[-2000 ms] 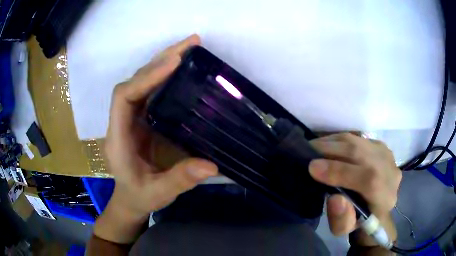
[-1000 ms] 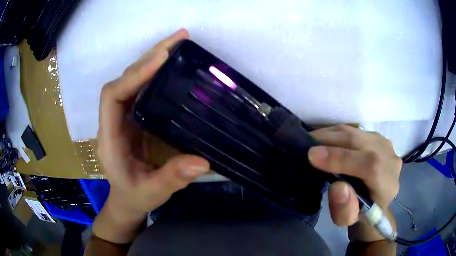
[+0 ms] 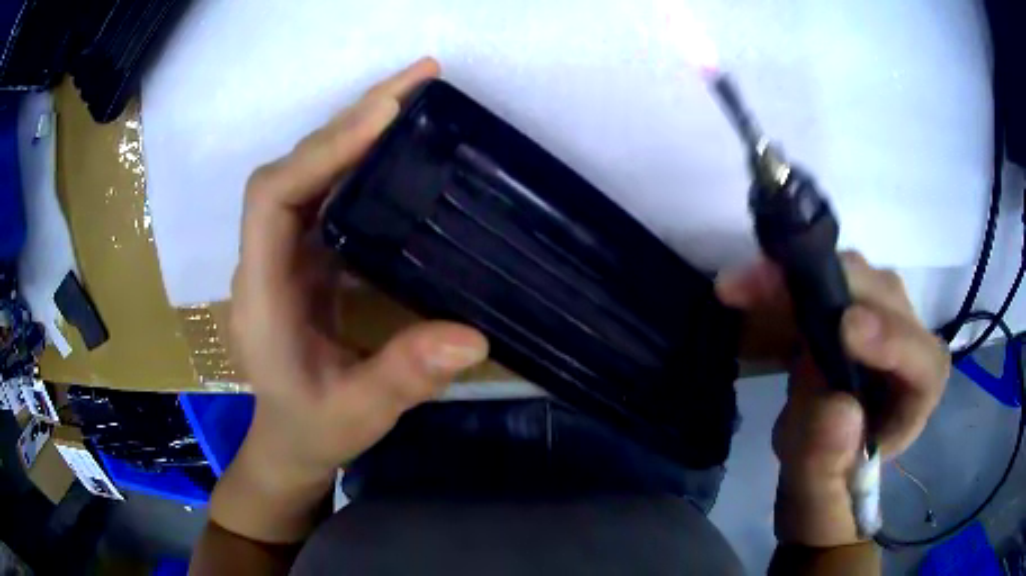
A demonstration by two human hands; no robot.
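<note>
A black plastic housing [image 3: 540, 270] is held tilted above the bench's near edge, with its open, ribbed inside facing up. My left hand [image 3: 326, 304] grips its upper left end, thumb on the near long side and fingers around the far side. My right hand [image 3: 855, 360] holds a soldering iron [image 3: 804, 236] by its thick black handle. The iron points up and away, clear of the housing, with a faint pinkish glow at its tip over the white sheet. One right fingertip is close to the housing's right end; I cannot tell if it touches.
A white work sheet [image 3: 563, 56] lies over brown cardboard [image 3: 107, 248]. Black housings [image 3: 129, 45] are stacked at the upper left. A blue bin [image 3: 219, 433] with black parts is at the lower left. A looped black cable [image 3: 988, 326] hangs at the right edge.
The soldering iron has come out of the housing and swung up to the right, now pointing away. Its bright pink glow inside the housing is gone. My left hand keeps its grip.
</note>
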